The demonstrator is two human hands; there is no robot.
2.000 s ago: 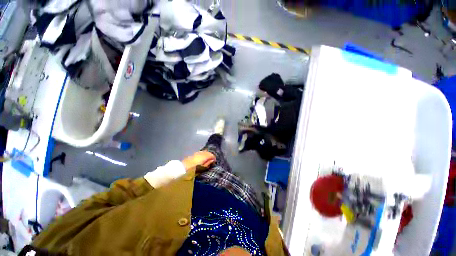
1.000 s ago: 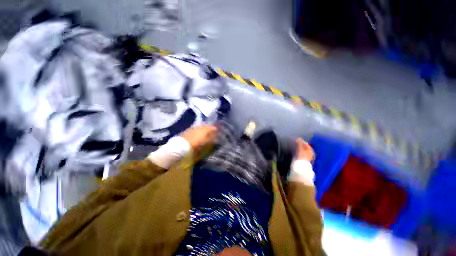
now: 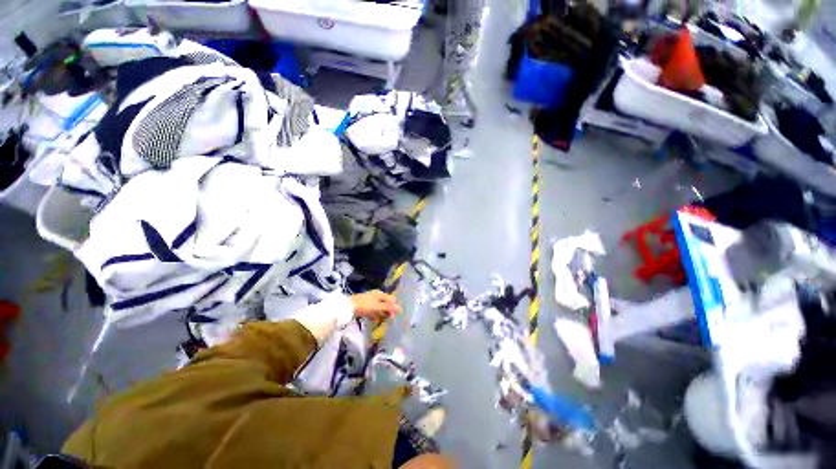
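Note:
My left hand (image 3: pixel 376 305) is in front of me near the middle, small and slightly blurred, beside a large heap of white and dark fabric pieces (image 3: pixel 220 211). I see nothing in it, and its fingers look loosely bent; whether they are apart is unclear. I cannot tell if it touches the lower edge of the heap. My right hand is not in view.
A floor aisle with yellow-black tape (image 3: pixel 534 238) runs ahead. Fabric scraps (image 3: pixel 513 357) litter the floor. A white machine table (image 3: pixel 706 284) stands at right. White troughs (image 3: pixel 687 114) stand farther back, one with an orange cone-shaped thing (image 3: pixel 678 60). A blue bin (image 3: pixel 541 81) is ahead.
The view has turned and moved on to the aisle and the white fabric heap. My right hand, seen a second ago, has left the picture. The blue bin with red cloth is gone from view.

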